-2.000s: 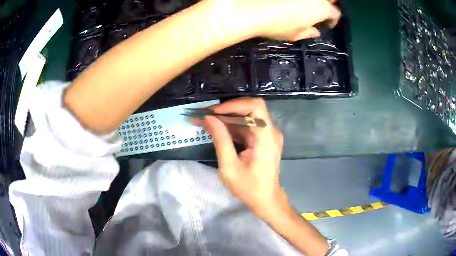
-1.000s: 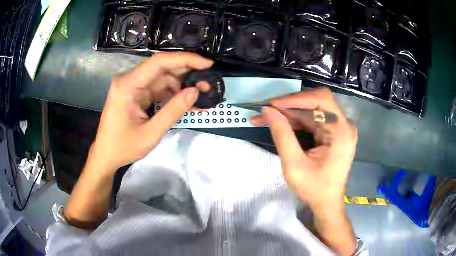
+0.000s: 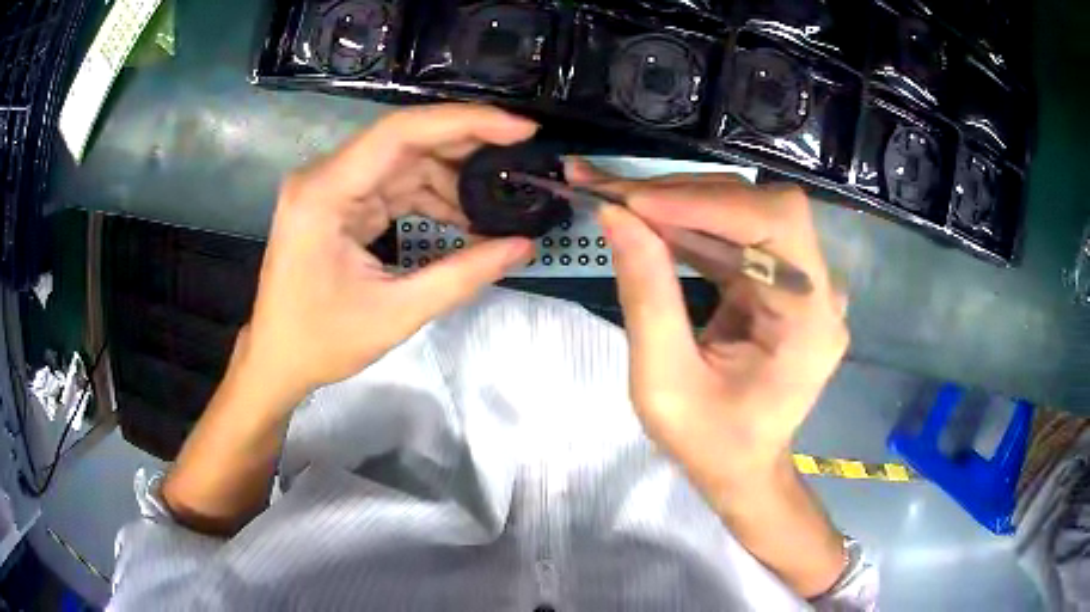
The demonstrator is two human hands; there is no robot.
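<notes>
My left hand (image 3: 347, 257) holds a round black housing (image 3: 488, 201) between thumb and fingers, its face turned up. My right hand (image 3: 735, 323) holds slim metal tweezers (image 3: 705, 246) like a pen, with a pale mark near the rear end. The tweezer tips reach over the middle of the housing. Whether a ring is at the tips is too small to tell. The sticker backing sheet (image 3: 574, 254), pale with rows of small dark rings, lies under and behind both hands and is partly hidden by them.
A glossy black blister tray (image 3: 406, 91) with round shapes in its pockets spans the back of the green bench top (image 3: 203, 150). A long pale paper strip (image 3: 98, 86) lies at far left. Below the bench at right are a blue plastic stool (image 3: 966, 448) and yellow-black floor tape (image 3: 851, 467).
My left hand came back from the tray and now holds the housing. The tweezers in my right hand moved from the backing sheet up onto the housing. The view has shifted.
</notes>
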